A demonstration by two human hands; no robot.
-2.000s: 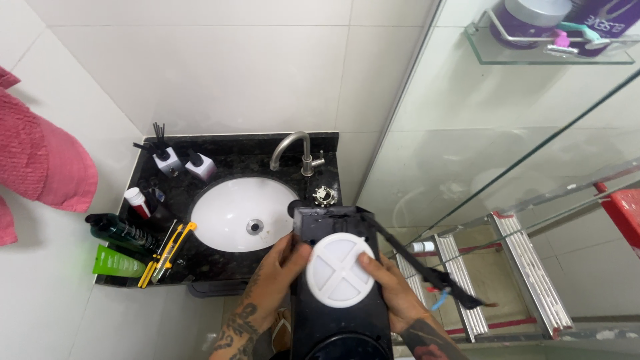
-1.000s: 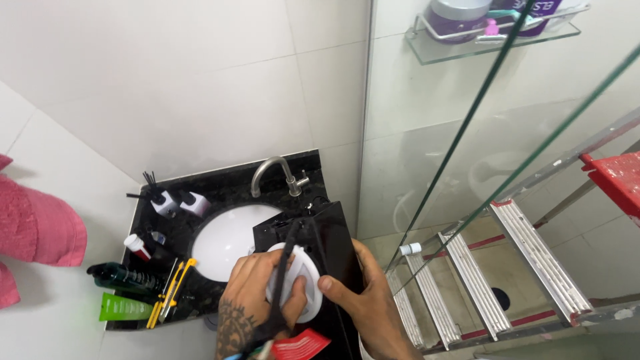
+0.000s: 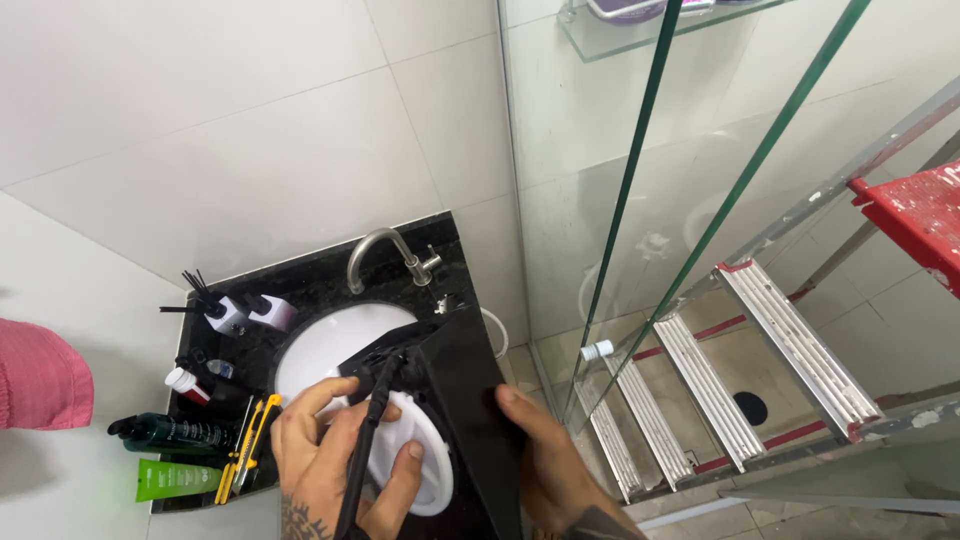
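A black box-shaped appliance (image 3: 472, 397) is held tilted in front of the washbasin, its lower part cut off by the frame. My right hand (image 3: 555, 465) grips its right side, the thumb along the edge. On its near face is a round white plastic cover (image 3: 431, 469) with raised ribs. My left hand (image 3: 352, 450) has its thumb and fingers on this cover. A black wrapped cable (image 3: 367, 442) runs from the appliance down across my left hand. Behind the appliance lies the white oval basin (image 3: 337, 337), partly hidden.
The black stone counter (image 3: 322, 262) carries a curved metal tap (image 3: 382, 247), reed diffuser (image 3: 225, 315), bottles, a green tube (image 3: 176, 480) and yellow cutters (image 3: 247, 450). Glass shower panels (image 3: 637, 172) and an aluminium stepladder (image 3: 712, 390) stand to the right. A pink towel (image 3: 45, 375) hangs left.
The appliance has turned from facing me to a slanted position. My left hand has moved onto the round cover, and the cable now crosses in front of that hand. The view has shifted.
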